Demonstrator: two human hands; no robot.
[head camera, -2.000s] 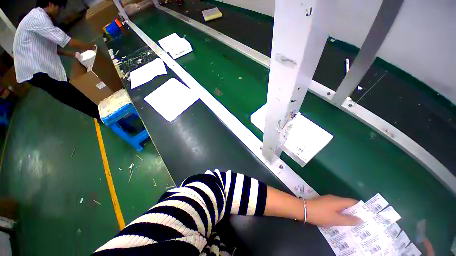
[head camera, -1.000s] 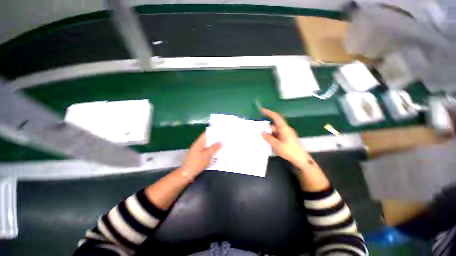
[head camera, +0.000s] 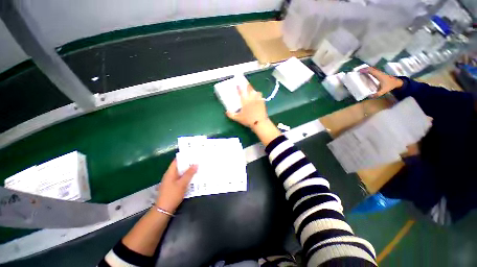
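My left hand (head camera: 175, 185) holds a white label sheet (head camera: 219, 164) by its left side, thumb on top, above the near belt rail. The sheet has small dark print near the thumb. My right hand (head camera: 250, 107) reaches over the green belt and grips a white product box (head camera: 228, 93), with the fingers over its top and right side and the thumb at its near edge. I cannot tell if the box touches the belt. Another white box (head camera: 293, 74) lies to its right on the belt.
A metal post (head camera: 52, 206) crosses the lower left beside a white printed box (head camera: 55, 177). At right, another person's hand (head camera: 384, 82) holds a white box (head camera: 361, 84). That person's label sheets (head camera: 379, 138) lie over cardboard (head camera: 350, 117). White sleeves stand beyond the belt.
My right hand has left the label sheet and moved up onto the box on the belt. My left hand still holds the sheet. The view has shifted to the right.
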